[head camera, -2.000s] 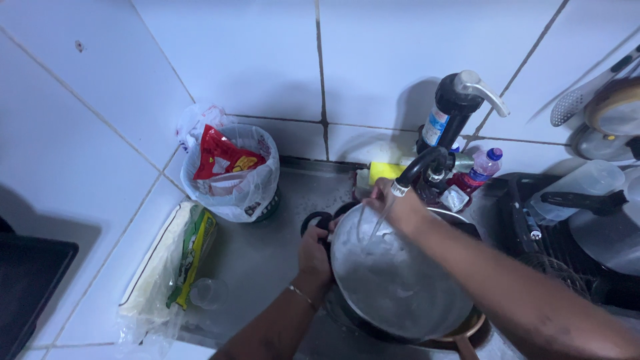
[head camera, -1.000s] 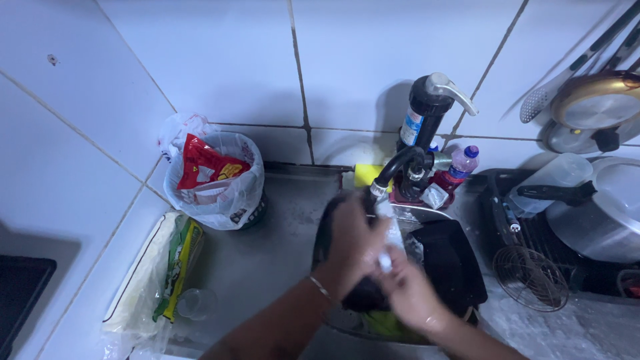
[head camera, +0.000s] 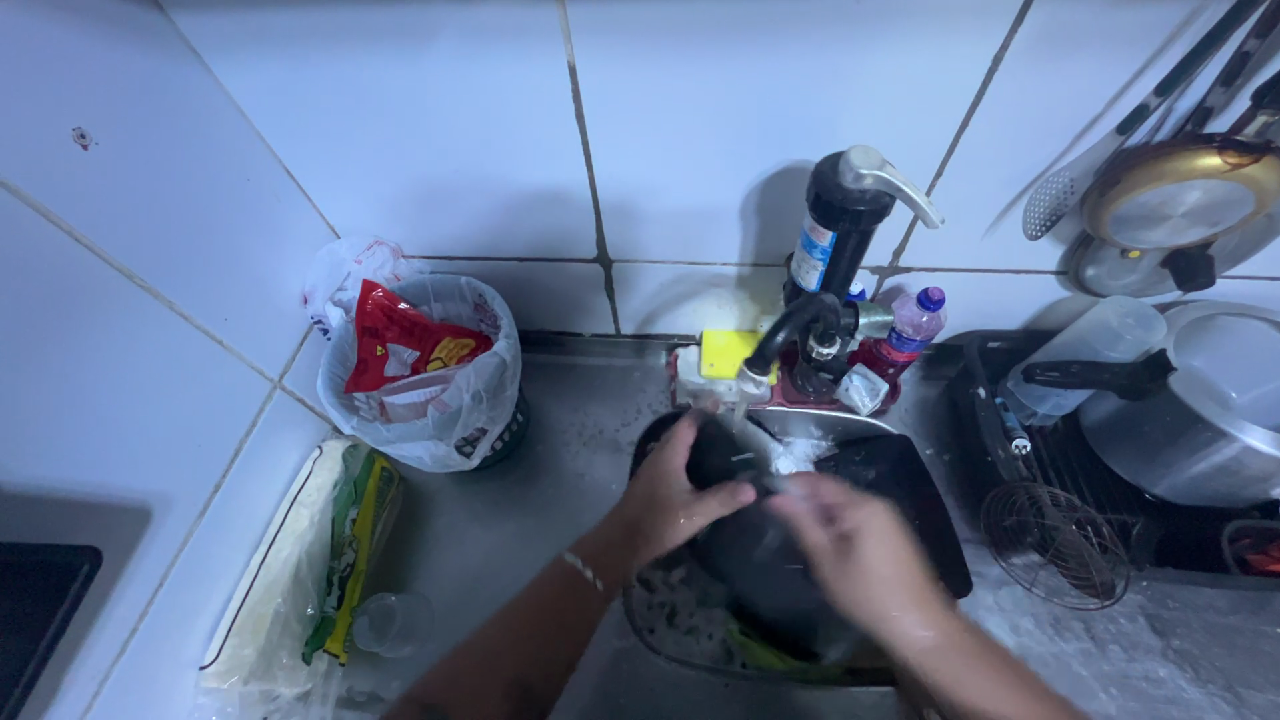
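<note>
Under the black faucet spout (head camera: 790, 340), my left hand (head camera: 670, 500) is closed on the edge of a dark object (head camera: 725, 450), blurred, perhaps a pan or its handle. My right hand (head camera: 850, 545) has its fingertips pinched at the same object's right side, and what they hold there is too blurred to tell. Water falls from the spout beside my left fingers. Below both hands the sink basin (head camera: 665, 655) holds dark cookware, a black squarish piece (head camera: 890, 500) and something green at the bottom.
A bag-lined bin (head camera: 440, 430) with a red packet stands at the left, above plastic packages (head camera: 280, 570). Behind the basin are a yellow sponge (head camera: 728, 353), a water filter (head camera: 840, 220) and a bottle (head camera: 910, 325). A dish rack with a metal pot (head camera: 1190, 400) and a wire strainer (head camera: 1057, 545) are right.
The round metal vessel held two seconds ago is no longer in my hands, which now hold a dark object. Since one second ago, both hands have stayed close together under the spout.
</note>
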